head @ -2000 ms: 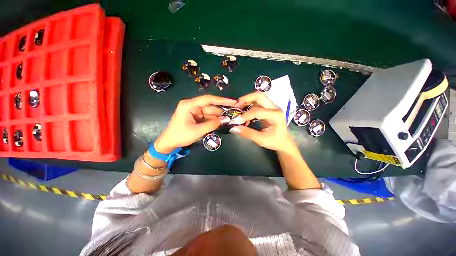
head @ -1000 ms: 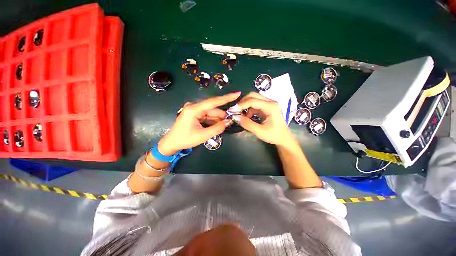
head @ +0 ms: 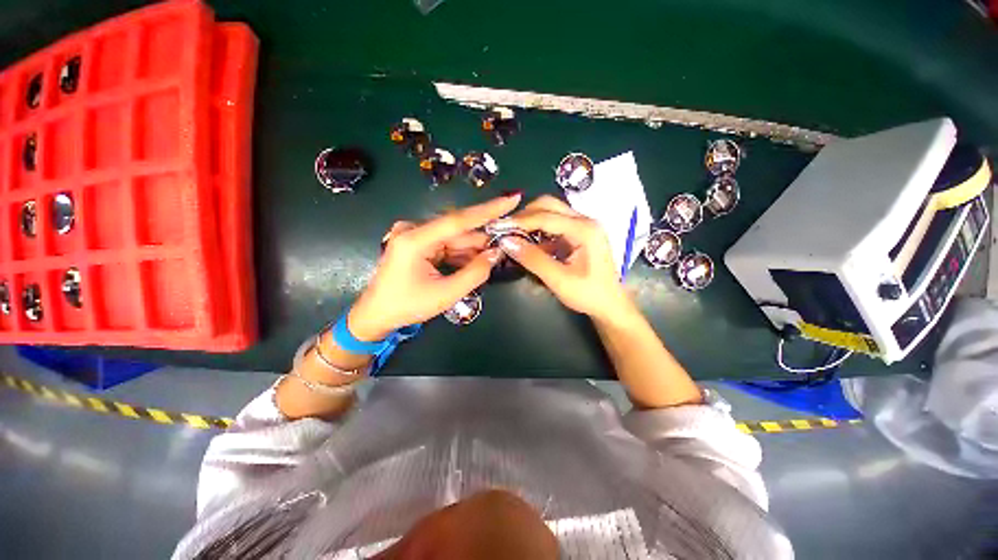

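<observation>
My left hand (head: pixel 421 268) and my right hand (head: pixel 569 257) meet at the middle of the bench. Their fingertips close together on a small round unit (head: pixel 511 236) with a bright rim, mostly hidden by the fingers. One round silver-rimmed unit (head: pixel 464 307) lies just below my left hand. Another round unit (head: pixel 575 172) lies above my right hand, at the edge of a white paper sheet (head: pixel 613 202). A thin blue stick (head: pixel 630 243) lies on the sheet. Several small dark-and-gold parts (head: pixel 479 166) lie above my hands.
Red pocketed trays (head: pixel 235 186) are stacked at the left, some pockets holding dark round parts. A dark disc (head: pixel 341 170) lies beside them. Several round units (head: pixel 695 270) lie right of the sheet. A white bench instrument (head: pixel 843 219) stands at the right. A pale strip (head: pixel 635 113) lies behind. A person's sleeve (head: pixel 941 405) shows at lower right.
The fingers of both hands have shifted slightly around the held unit, and my right fingertips now cover more of it. The bench view has moved slightly.
</observation>
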